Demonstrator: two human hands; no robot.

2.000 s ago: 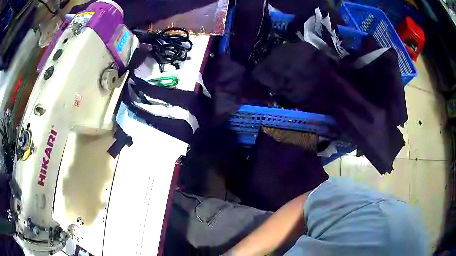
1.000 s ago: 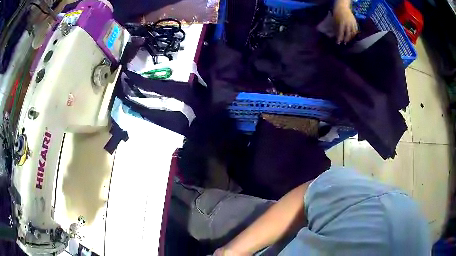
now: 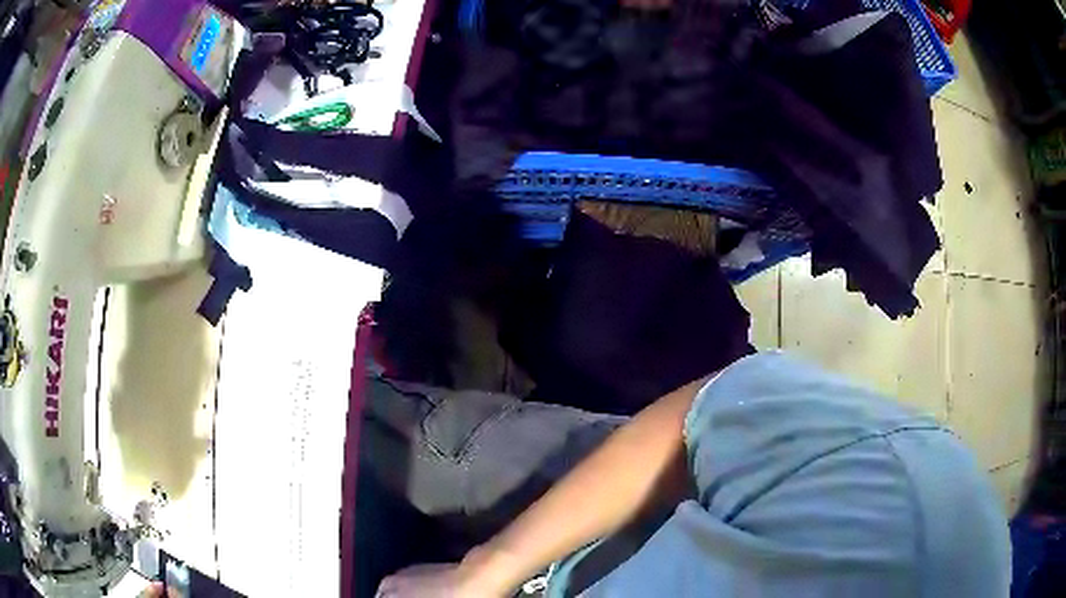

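My right hand point(image 3: 427, 581) is at the bottom edge beside the table front, partly cut off; its grip is hidden. Fingertips, seemingly of my left hand point(image 3: 153, 591), barely show at the lower left edge. They are beside a dark cloth piece point(image 3: 201, 581) with a pale part, near the needle end of the cream HIKARI sewing machine point(image 3: 140, 222). Whether they grip it cannot be told. The white sewing table point(image 3: 286, 421) runs between the machine and my lap.
Black-and-white strips point(image 3: 310, 193), green snips point(image 3: 318, 117) and a black cord bundle point(image 3: 333, 35) lie on the table's far end. Dark cut pieces point(image 3: 859, 164) overhang a blue basket point(image 3: 631, 178). Another dark piece point(image 3: 637, 310) hangs near my knee. A blurred skin-coloured patch shows at the top edge.
The view has shifted, so the table and baskets sit higher in the picture. The hand over the cloth pile has left that spot. More of my right hand shows; fingertips and cloth appear at lower left.
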